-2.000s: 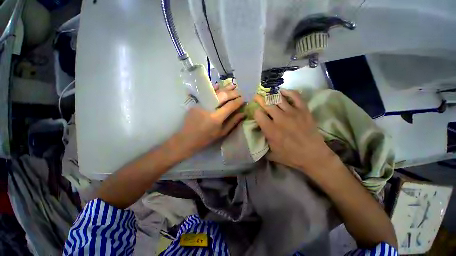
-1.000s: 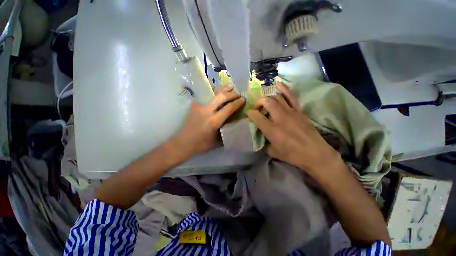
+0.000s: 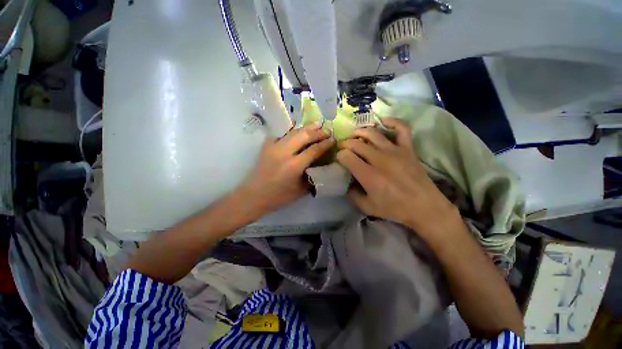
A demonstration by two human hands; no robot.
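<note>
My left hand (image 3: 286, 163) lies on the table just left of the needle area, its fingertips pressing the pale green cloth (image 3: 346, 126). My right hand (image 3: 392, 170) lies on the cloth right of the needle area, fingers bent onto it. A small taupe cloth flap (image 3: 329, 179) shows between the hands. The large taupe garment piece (image 3: 389, 262) hangs over the table edge onto the lap, and its green side (image 3: 470, 160) bunches right of my right hand. The white sewing machine arm (image 3: 307, 48) hides the needle.
The machine lamp (image 3: 266, 102) stands left of the needle area. A black smartphone (image 3: 470, 102) lies to the right. A ribbed dial (image 3: 401, 31) is on the machine. A stool with a pale marked top (image 3: 569, 290) is at lower right. Cloth heaps (image 3: 51, 272) lie at lower left.
The small taupe flap between my hands has shortened as the cloth moved toward the needle area. Both hands stay on the cloth, with slight finger shifts. The view has shifted a little.
</note>
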